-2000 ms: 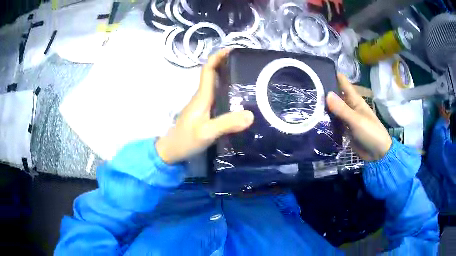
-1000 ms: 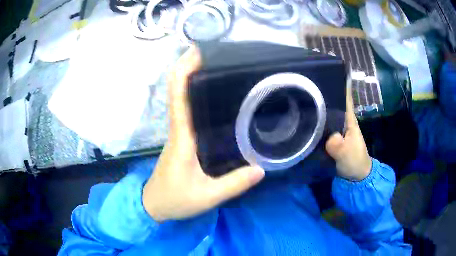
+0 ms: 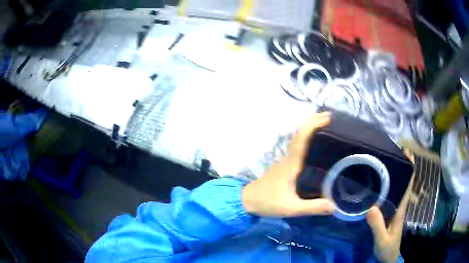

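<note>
A black box-shaped projector(?) (image 3: 367, 134) is held at the lower right, tilted, its glossy front towards me. A silver-white trim ring (image 3: 331, 180) sits around the dark round lens (image 3: 355, 189). My left hand (image 3: 288, 180) grips the box's left side, thumb at the ring's lower left edge. My right hand (image 3: 388, 226) holds the right side, partly hidden behind the box, with a finger or thumb at the ring's lower right. A label sheet (image 3: 426, 187) with dark strips lies to the right, partly hidden by the box.
A pile of silver and dark rings (image 3: 313, 77) lies behind the box, some in clear plastic. White sheets (image 3: 221, 102) taped with black cover the bench to the left. A red-orange mat (image 3: 373, 28) is at the back. Another person's blue sleeve (image 3: 18, 128) shows at far left.
The view has swung left, so the box now appears farther right and lower. The box has tilted clockwise. The wrinkled shine on its front, seen two seconds ago, no longer shows.
</note>
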